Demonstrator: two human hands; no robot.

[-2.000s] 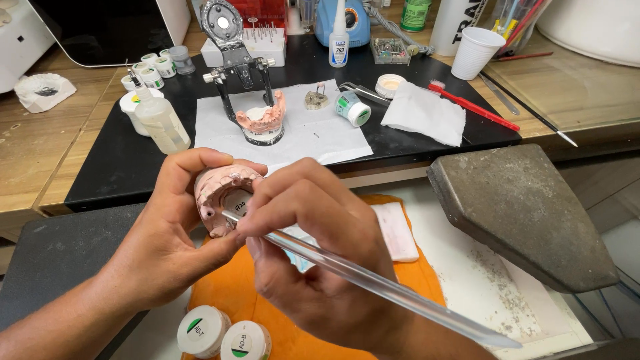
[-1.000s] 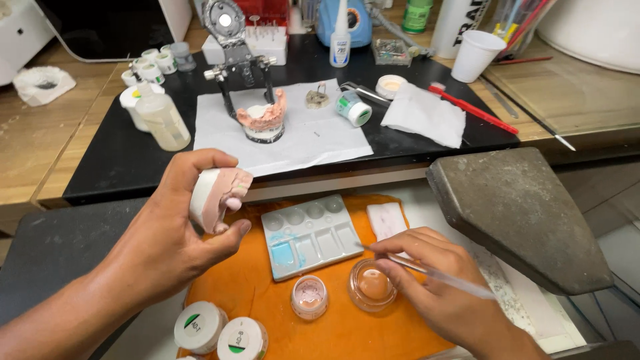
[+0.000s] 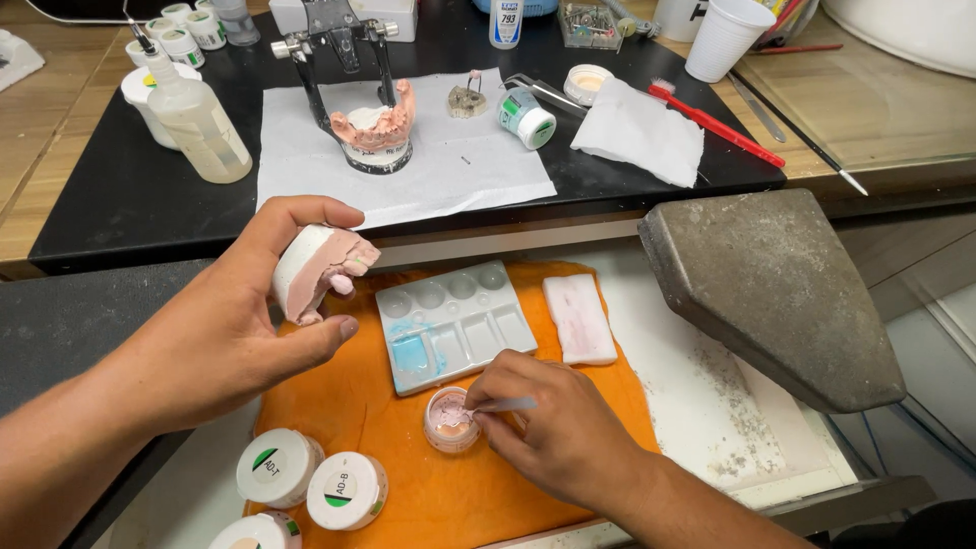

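My left hand (image 3: pixel 252 305) holds a pink and white plaster dental model (image 3: pixel 313 271) by its edges, between thumb and fingers, with its teeth turned to the right. My right hand (image 3: pixel 545 427) pinches a slim translucent-handled tool (image 3: pixel 507 404), its tip at the mouth of a small open jar of pink powder (image 3: pixel 452 419); the fingers hide part of the tool. Behind that jar lies a white mixing palette (image 3: pixel 461 324) with blue liquid in one well. A white sponge (image 3: pixel 579 319) is to the palette's right. Closed jars (image 3: pixel 279 467) stand at the lower left on the orange cloth (image 3: pixel 343 396).
On the black bench top (image 3: pixel 221 221) stand an articulator (image 3: pixel 347 76) with a pink jaw model (image 3: pixel 377 126), a plastic bottle (image 3: pixel 200 126), a tipped jar (image 3: pixel 526 118) and a red toothbrush (image 3: pixel 717 130). A grey armrest pad (image 3: pixel 770 297) juts in at right.
My right hand has left the dental model and now is at the open powder jar with the tool. My left hand has turned the model sideways. The glass dish seen earlier is hidden now.
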